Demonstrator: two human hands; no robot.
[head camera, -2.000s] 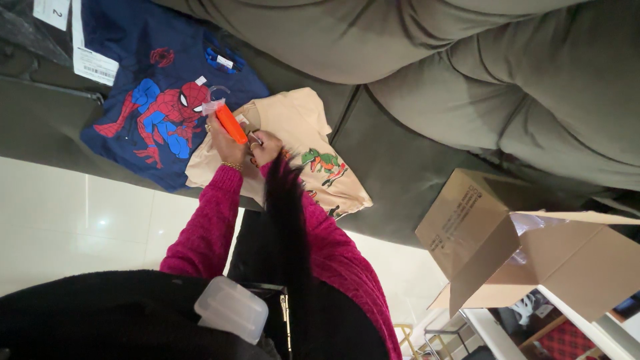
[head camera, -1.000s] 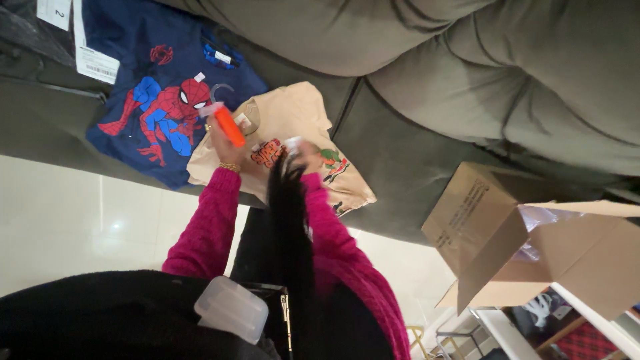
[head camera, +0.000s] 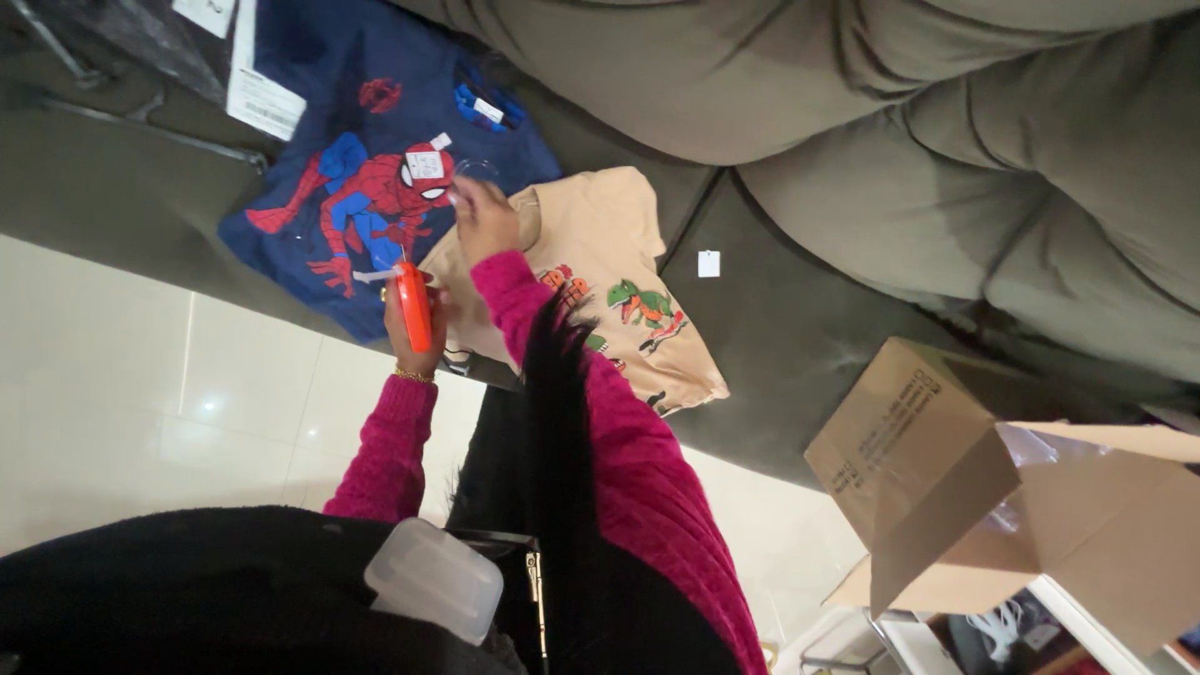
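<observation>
My left hand (head camera: 412, 314) grips an orange tagging gun (head camera: 413, 307) with a needle at its tip, over the lower edge of a navy Spider-Man T-shirt (head camera: 394, 84). My right hand (head camera: 487, 220) is raised at the collar of a beige dinosaur-print T-shirt (head camera: 619, 216), fingertips bent near the printed mask; whether they pinch anything is unclear. A faint clear curved piece (head camera: 476, 170) shows just above them. A white paper tag (head camera: 425, 166) rests on the printed head. Another small white tag (head camera: 709, 263) lies on the sofa seat, right of the beige shirt, which overlaps the navy one.
Both shirts lie on a dark grey sofa (head camera: 787, 366) with bulky back cushions. Printed labels (head camera: 267, 101) and a hanger (head camera: 187, 136) are at upper left. An open cardboard box (head camera: 900, 422) stands at lower right, above a white shelf. Dark hair hangs across my right forearm.
My right hand has moved left from the beige shirt's print to the collar. The tagging gun in my left hand has moved toward me. A white tag now lies on the sofa seat, right of the shirt.
</observation>
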